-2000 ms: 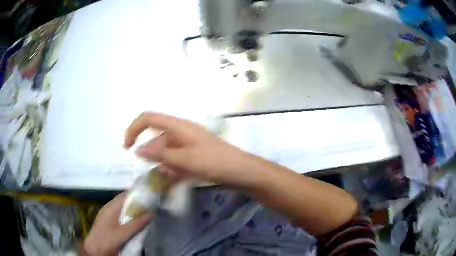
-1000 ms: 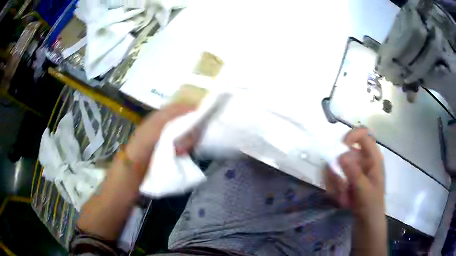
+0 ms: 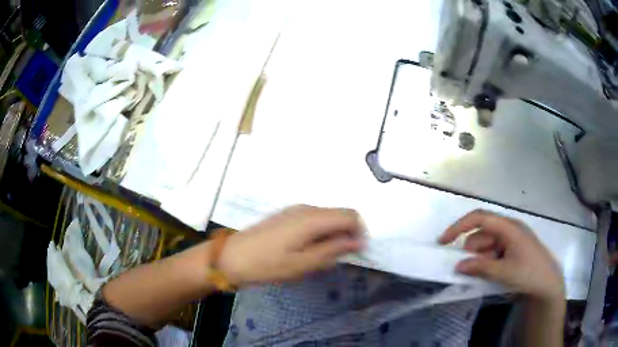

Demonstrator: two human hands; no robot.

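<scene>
A narrow white fabric strip [image 3: 413, 261] is stretched between my two hands at the table's front edge, above the patterned apron [image 3: 339, 312]. My left hand [image 3: 291, 244] pinches its left end. My right hand [image 3: 508, 254] pinches its right end. A tan card [image 3: 253, 105] lies on the table left of centre, partly covered by white fabric panels [image 3: 183, 135]. The panels are hard to tell from the white tabletop. The sewing machine head [image 3: 467, 54] stands at the upper right, over the bed plate [image 3: 501, 159].
Crumpled white pieces [image 3: 112, 91] lie at the upper left in a blue-edged tray [image 3: 57, 88]. More white pieces [image 3: 85, 251] hang in the yellow-framed rack [image 3: 101, 196] at the lower left. A dark metal tool, likely snips [image 3: 569, 166], lies on the bed's right side.
The view has shifted. The white fabric is now drawn into a narrow strip between both hands, and its loose hanging part no longer shows. Less of the tan card shows.
</scene>
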